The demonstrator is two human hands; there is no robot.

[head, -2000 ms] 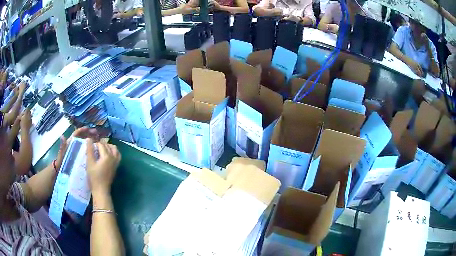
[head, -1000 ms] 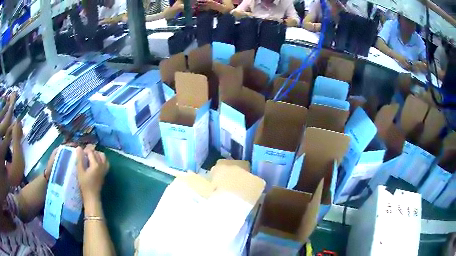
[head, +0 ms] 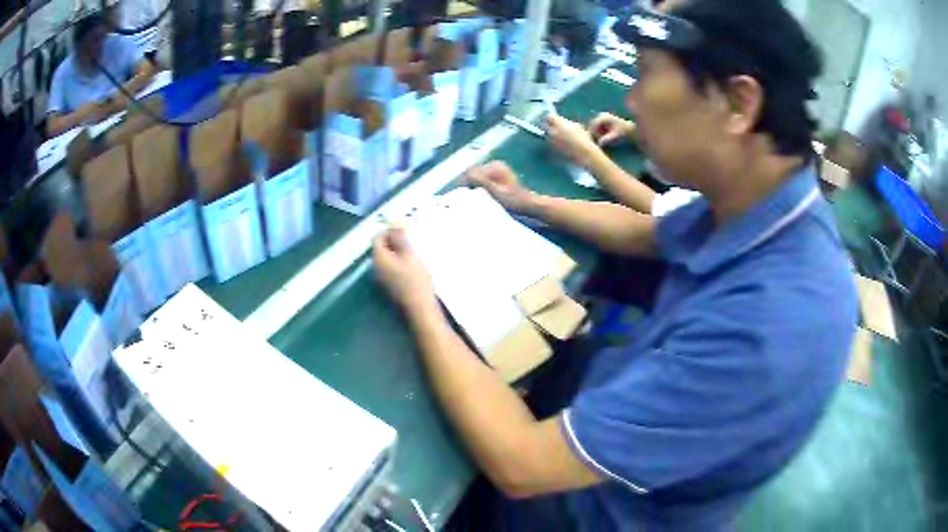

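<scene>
Neither of my hands is in view. A large white equipment case (head: 260, 405) with black characters on top lies nearest, at lower left of centre. Red looped handles (head: 208, 511) and a small yellow piece (head: 222, 472) show at its near side. Erected retail boxes (head: 231, 234), light blue and white with raised brown flaps, stand open-topped in rows at the left and back. Some boxes at the far left are blurred.
A person in a blue shirt (head: 728, 343) and dark cap sits at right, both hands at a white stack of flat cartons (head: 483, 260) with brown flaps. A pale rail (head: 343, 255) crosses the green bench (head: 348, 338). Other people sit beyond.
The view has swung far to the right. The near carton stack and the left-hand neighbour have left the picture; the white case is now fully nearer, and the blue-shirted person has come in.
</scene>
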